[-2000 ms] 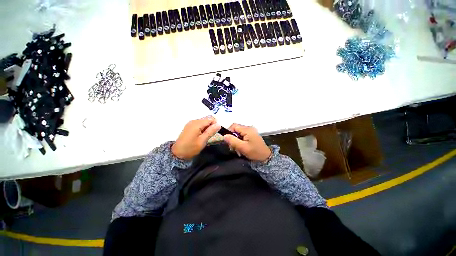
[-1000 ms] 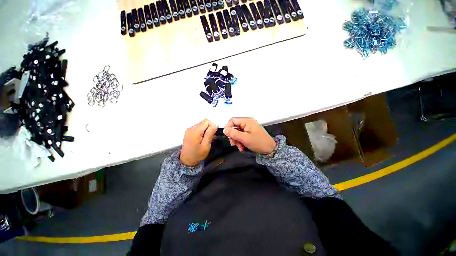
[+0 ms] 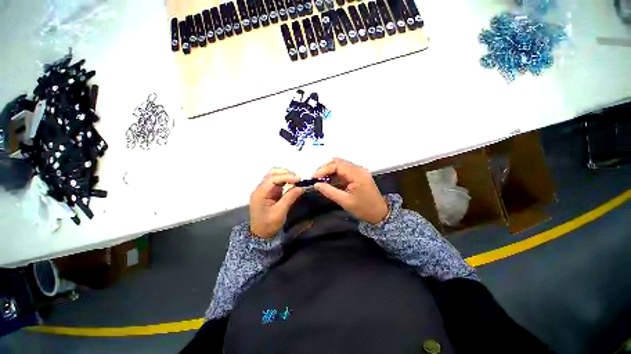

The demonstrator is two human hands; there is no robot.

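Note:
My left hand (image 3: 271, 204) and my right hand (image 3: 354, 190) are at the table's front edge, both pinching one black strap tab (image 3: 309, 182) held level between their fingertips. Whether a ring or clip is on it is hidden by the fingers. Just beyond lies a small cluster of part-assembled tabs (image 3: 304, 122), black with shiny and bluish bits. Metal rings (image 3: 150, 123) lie in a sparse silver pile to the left. A heap of black strap tabs (image 3: 66, 138) is at the far left. Blue-silver metal clips (image 3: 520, 45) are piled at the far right.
The plywood board (image 3: 235, 76) at the back bears two rows of black tabs (image 3: 256, 15). Clear plastic bags (image 3: 83, 15) lie at the back left. A dark bag with a small carton (image 3: 19, 128) is at the left edge. Open cartons (image 3: 522, 181) stand under the table.
The view has tilted and shifted. The held tab now lies level between both hands and shows more than one second ago. The fingers have changed their grip slightly. The piles look the same.

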